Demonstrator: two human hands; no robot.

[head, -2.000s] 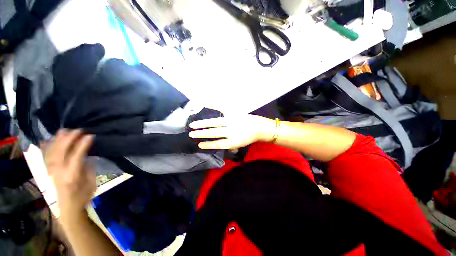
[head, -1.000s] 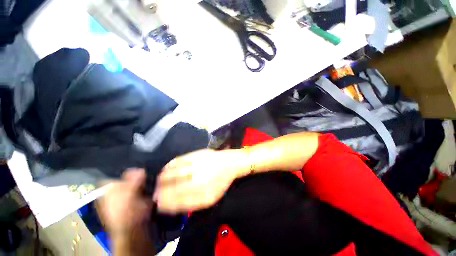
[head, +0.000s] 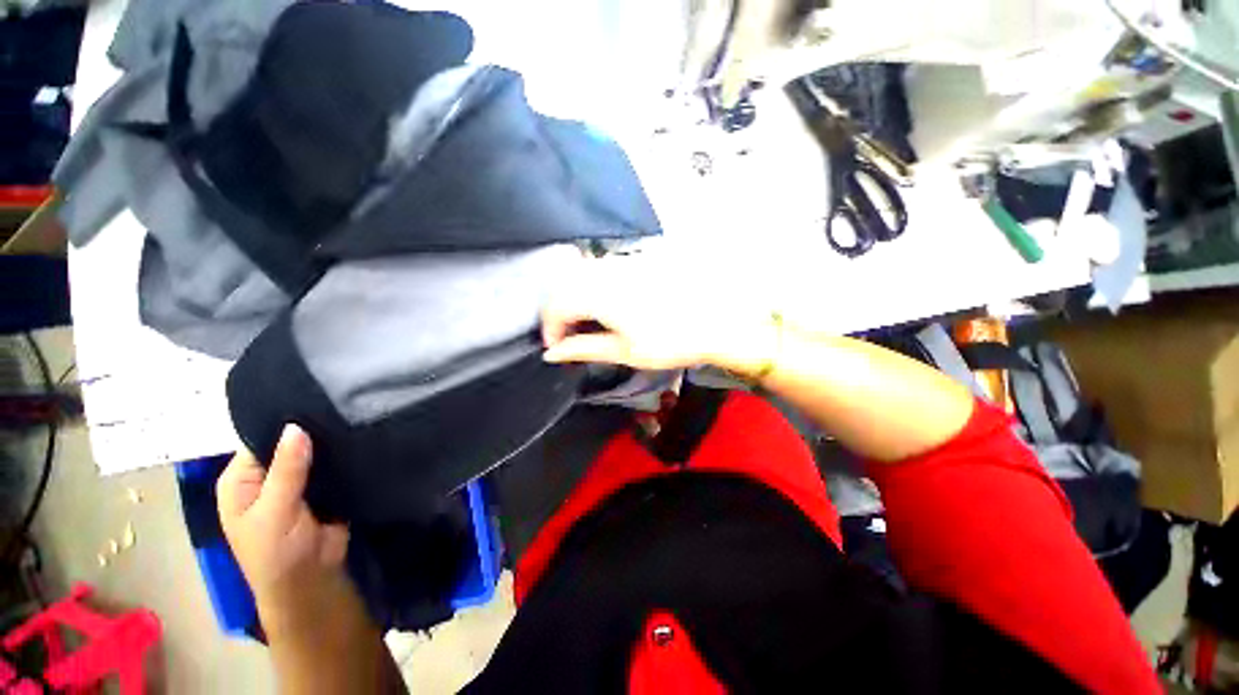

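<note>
A grey and black garment (head: pixel 421 333) lies over the front left of the white table, with its black lower part hanging over the front edge. My left hand (head: pixel 283 509) grips the black edge at the lower left, thumb on top. My right hand (head: pixel 618 326) holds the garment's right side near the seam between grey and black, fingertips bent onto the cloth. More grey and black cloth lies crumpled behind, at the upper left.
Black-handled scissors (head: pixel 864 204) and a green-handled tool (head: pixel 1012 231) lie on the white table (head: pixel 761 265). The sewing machine (head: pixel 938 34) is at the top. A blue bin (head: pixel 478 543) stands below the front edge. Garment bundles (head: pixel 1073 435) and a cardboard box (head: pixel 1169 407) are at right.
The garment has been opened out, showing a broad grey panel. My hands have moved apart, left hand to the left edge, right hand up and right. The view has shifted.
</note>
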